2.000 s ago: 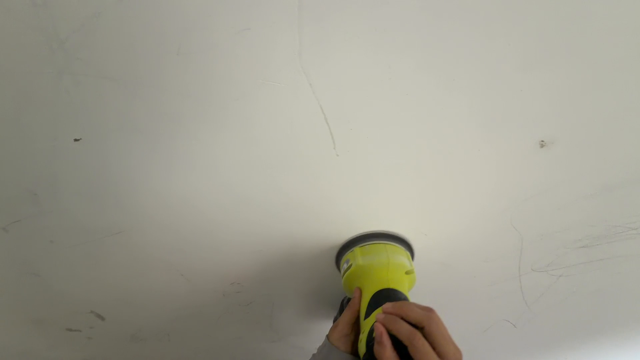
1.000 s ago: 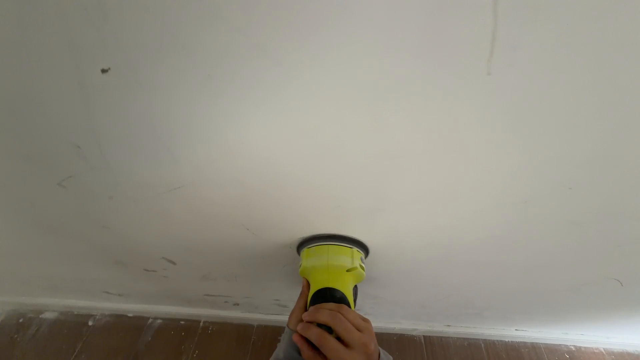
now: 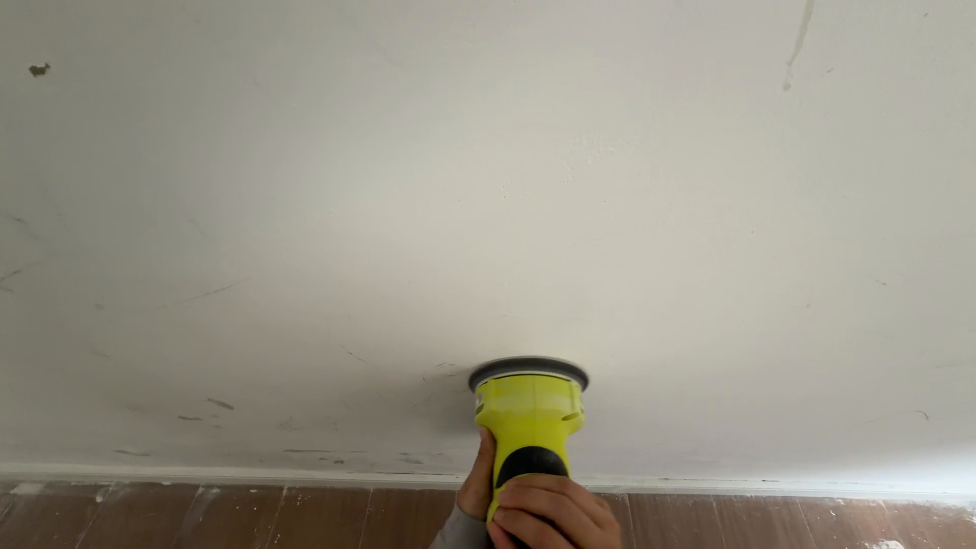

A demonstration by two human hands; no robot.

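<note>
A lime-green and black random orbital sander is in the lower middle of the head view, its round dark pad against a scuffed, off-white painted wall. My left hand grips the left side of the sander's body, thumb up along it, with a grey sleeve at the wrist. My right hand wraps its fingers over the black part of the handle. The lower end of the tool is hidden behind the fingers and the frame edge.
A narrow white baseboard runs along the foot of the wall. Below it lies a brown tiled or plank floor with white spatters. A small chipped spot marks the wall at upper left, and dark scuffs show at lower left.
Both hands still hold the sander against the wall. The view has shifted, and the floor and baseboard, outside the earliest frame, now show along the bottom.
</note>
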